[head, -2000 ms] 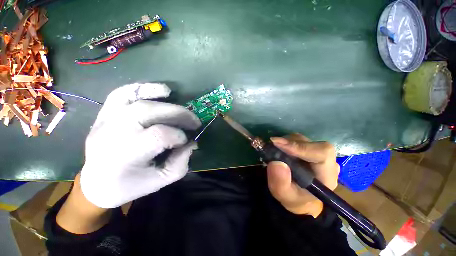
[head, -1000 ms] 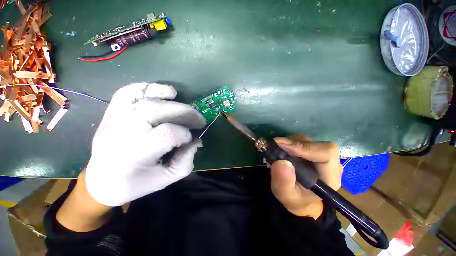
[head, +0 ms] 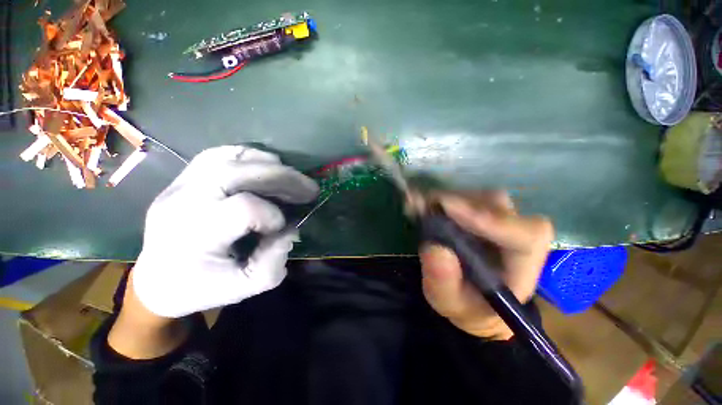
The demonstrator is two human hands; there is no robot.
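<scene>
A green circuit board (head: 356, 179) lies on the green bench near its front edge, tilted onto its side and blurred; a red wire and a yellow end show on it. My left hand (head: 218, 229), in a white glove, has its fingertips at the board's left end and holds thin solder wire (head: 315, 210) between thumb and finger. My bare right hand (head: 487, 261) holds a black soldering iron (head: 518, 315). The iron's blurred tip is over the board's right end; whether it touches is unclear.
Another board assembly (head: 253, 44) with a dark cylinder lies at the back left. Copper strips (head: 75, 103) are piled at the far left. A round tub (head: 661, 71) and a yellowish pot (head: 690, 152) stand at the right. A blue stool (head: 584, 277) is below the bench edge.
The board has turned from flat, green side up, onto its side. The iron tip has moved up off its earlier joint. The view has shifted, so bench items appear further right.
</scene>
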